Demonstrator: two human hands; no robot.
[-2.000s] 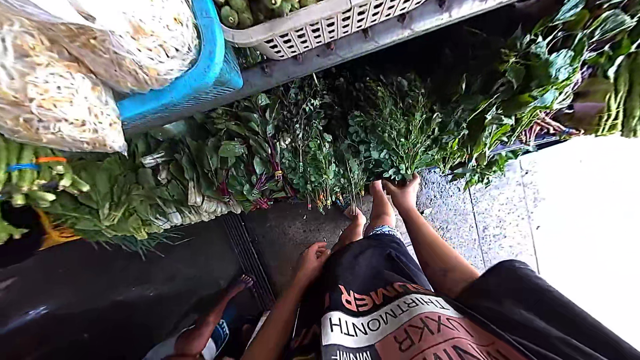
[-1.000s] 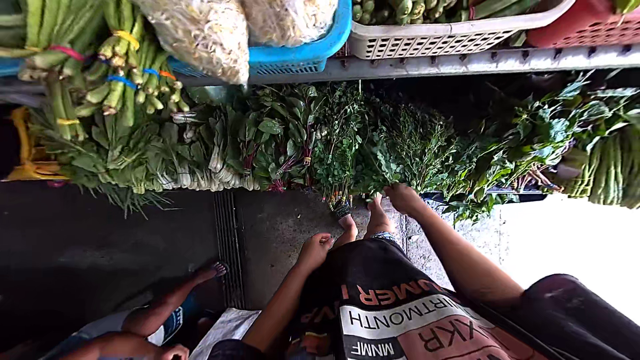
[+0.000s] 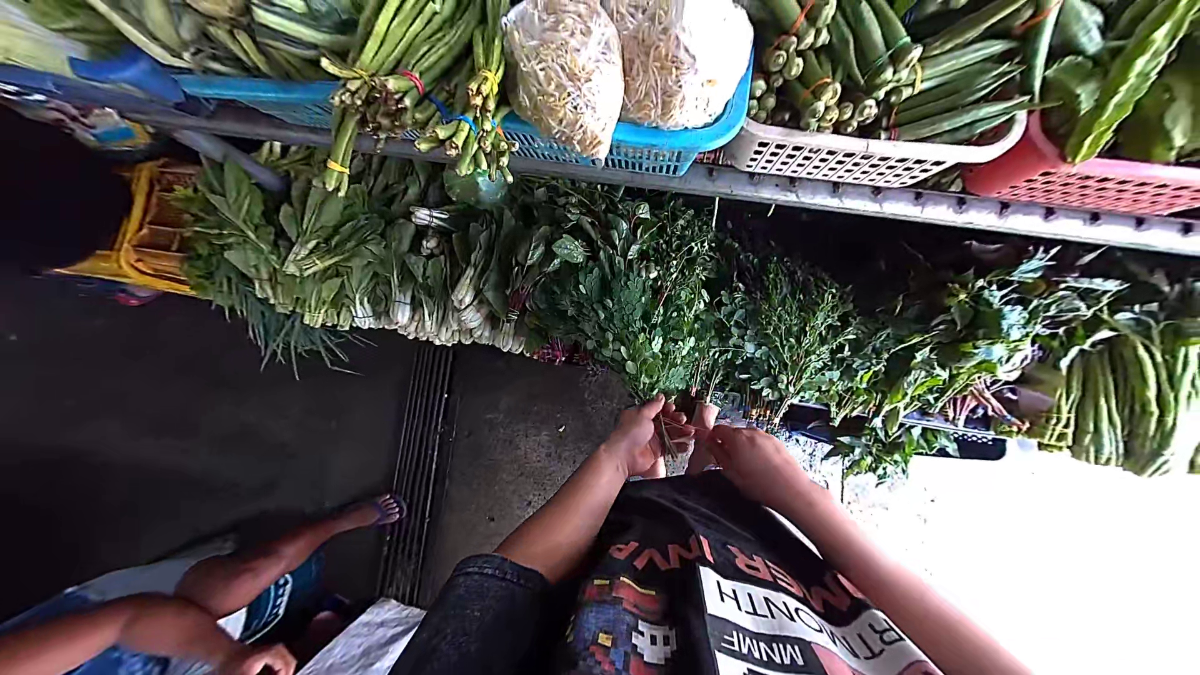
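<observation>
My left hand (image 3: 647, 437) grips the stems of a bunch of leafy green sprigs (image 3: 647, 319) in front of my body. The leaves spread upward from the hand against the lower row of greens. Close beside it on the right, my right hand (image 3: 745, 457) pinches a thin reddish band or string (image 3: 692, 427) that stretches to the stems. Its fingertips are partly hidden behind the hand.
Above runs a metal shelf edge (image 3: 844, 199) with a blue basket (image 3: 670, 141), a white basket (image 3: 862, 155) and a red basket (image 3: 1097, 178) of vegetables. Bundled leafy greens (image 3: 328, 220) line the lower level. At lower left another person's arm and leg (image 3: 253, 572) show.
My hands, apart one second ago, are now close together. The left hand now holds a leafy bunch by its stems, and the thin band is stretched between the hands. The view has shifted.
</observation>
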